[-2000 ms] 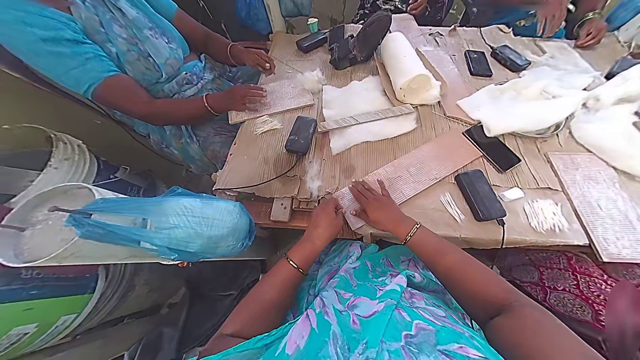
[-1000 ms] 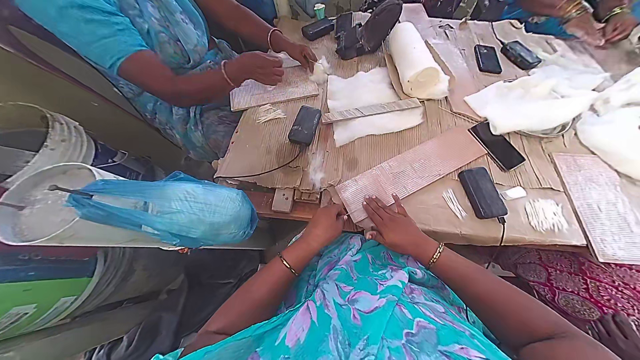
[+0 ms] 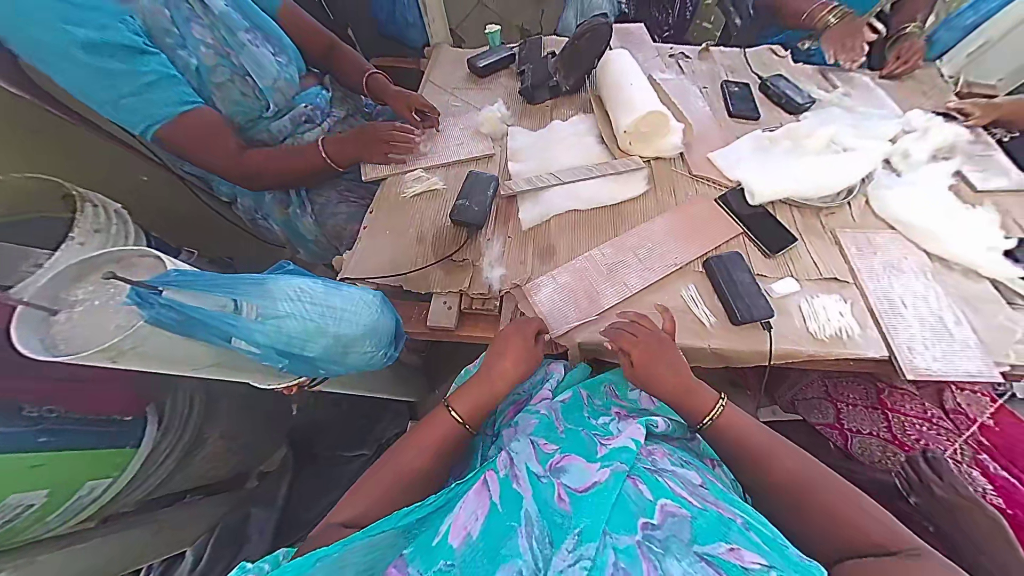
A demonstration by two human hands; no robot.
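Observation:
A long ribbed board (image 3: 632, 260) lies slantwise on the cardboard-covered table in front of me. My left hand (image 3: 520, 352) is at its near left corner with the fingers curled; whether something is pinched in them cannot be made out. Just off the board's near edge, my right hand (image 3: 650, 352) has its fingers spread and shows nothing in them. Right of the board lie a few thin white cotton wicks (image 3: 698, 306), a black corded device (image 3: 738, 288), a small white piece (image 3: 783, 287) and a pile of white wicks (image 3: 830, 317). A black smartphone (image 3: 756, 221) touches the board's far end.
A co-worker's hands (image 3: 392, 128) are over another board at the left. Beyond my board are a cotton sheet (image 3: 560, 152) under a flat strip (image 3: 572, 176) and a cotton roll (image 3: 640, 104). Left stands a white bucket (image 3: 184, 352) with a blue plastic bag (image 3: 280, 320).
My right hand has lifted off the board to its near edge, its fingers now spread. The co-worker's hands at the left have lowered onto their board.

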